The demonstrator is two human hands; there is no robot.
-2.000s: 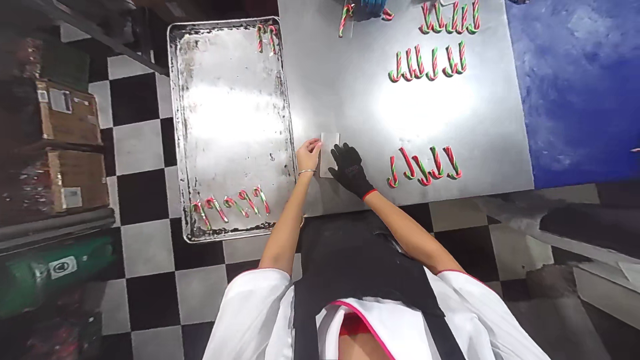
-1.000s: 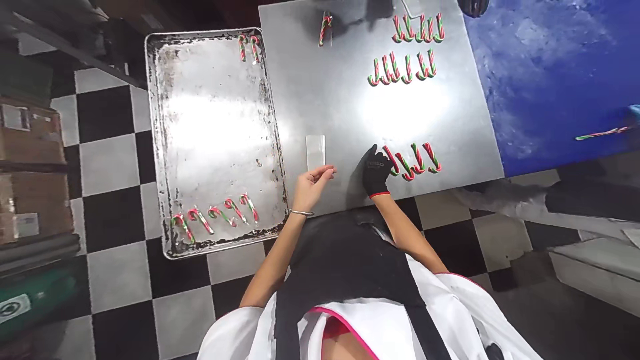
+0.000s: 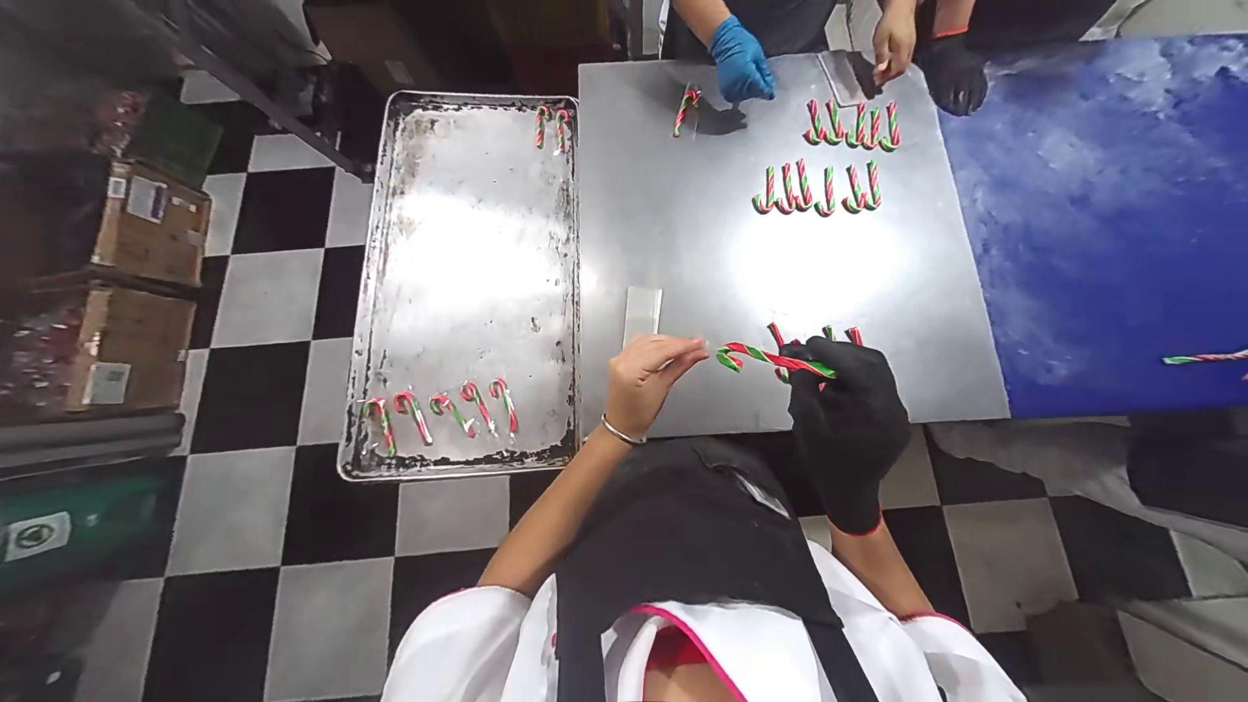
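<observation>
My right hand [image 3: 848, 419], in a black glove, grips a red and green candy cane [image 3: 770, 359] by its straight part, the hook pointing left. Close to that hook is my bare left hand [image 3: 651, 375], thumb and fingertips nearly together; whether something thin is between them cannot be told. A flat clear plastic sleeve [image 3: 642, 314] lies on the metal table [image 3: 682, 234] just beyond the left hand. Other candy canes [image 3: 776, 336] lie partly hidden behind the black glove. Two further rows, upper [image 3: 858, 127] and middle [image 3: 824, 190], rest on the table.
At left, a worn metal baking tray [image 3: 468, 292] holds several wrapped canes [image 3: 414, 419] near its front and two at its back right. Co-workers' hands, one blue-gloved [image 3: 741, 63], work at the table's far edge. A blue surface [image 3: 1121, 244] adjoins on the right, with a striped piece [image 3: 1204, 359].
My right hand has picked up a candy cane from the nearest group, where it was reaching a second ago. My left hand has turned toward it. Co-workers' hands show more at the far edge.
</observation>
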